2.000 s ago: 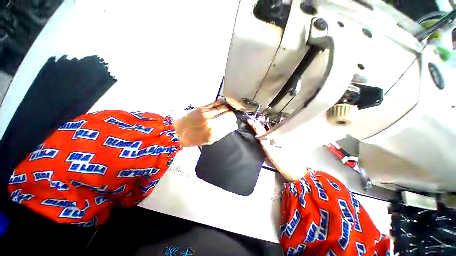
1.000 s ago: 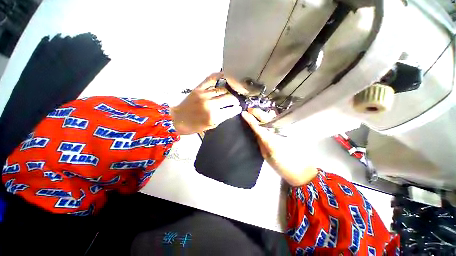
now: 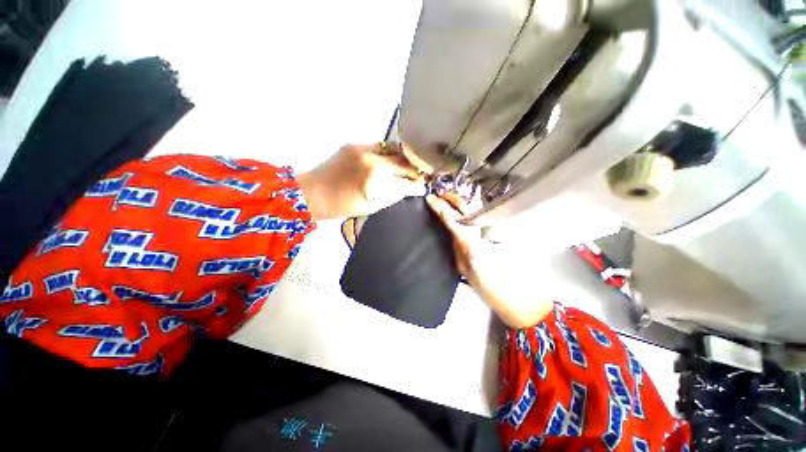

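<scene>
A black fabric panel with rounded corners lies under the sewing machine's presser foot, its wide end towards me. My left hand is at the panel's upper left edge, fingers bent and pinched together close to the foot. My right hand lies along the panel's right edge, fingertips pressing the fabric just in front of the foot. The fingertips of both hands are partly hidden by the machine head. A thin piece with a tan curved edge shows left of the panel. No zipper teeth can be made out.
A stack of black panels with a ragged end lies on the white tabletop at the left. A red-handled tool lies right of the needle. A glossy black heap is at the lower right. A dark apron covers my lap.
The panel has turned slightly, and its upper left edge is more exposed. My left hand has changed its finger pose, now more closed. The tan-edged piece has come into view. My right hand stays beside the foot.
</scene>
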